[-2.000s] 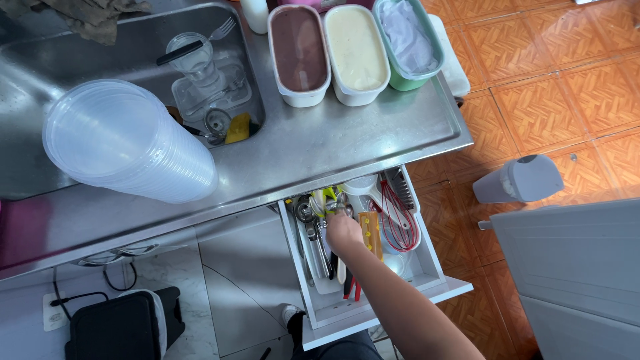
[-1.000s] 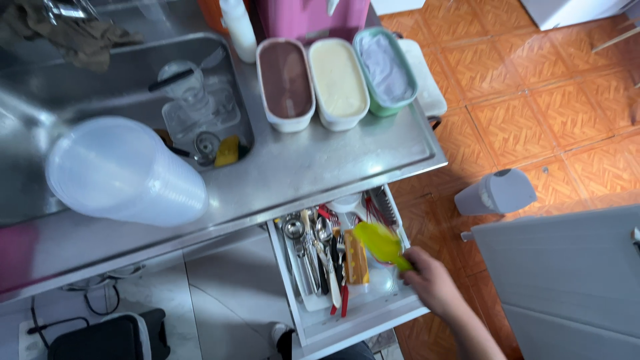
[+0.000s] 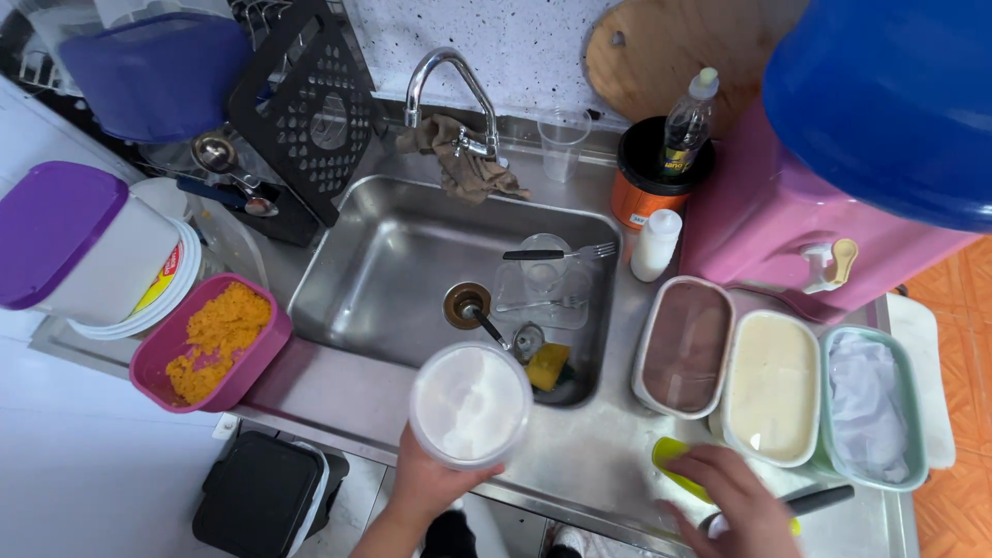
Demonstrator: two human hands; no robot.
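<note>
My left hand is wrapped around a stack of clear plastic cups, held upright over the counter's front edge. My right hand, blurred, is over a lime-green utensil at the lower right of the counter; whether it grips it cannot be told. A utensil with a black handle lies beside that hand. Above it stand a tub of brown mixture, a tub of cream-coloured mixture and a green tub with a white plastic bag. A magenta tub with orange shredded food stands left.
The steel sink holds forks, clear containers and a yellow sponge. Behind it are a faucet and a brown cloth. A white bottle and a pink dispenser stand right. A black bin is below left.
The cup stack, standing on the counter before, is now in my left hand. My right hand has moved from the drawer area to the counter with the lime-green utensil. The view has swung left.
</note>
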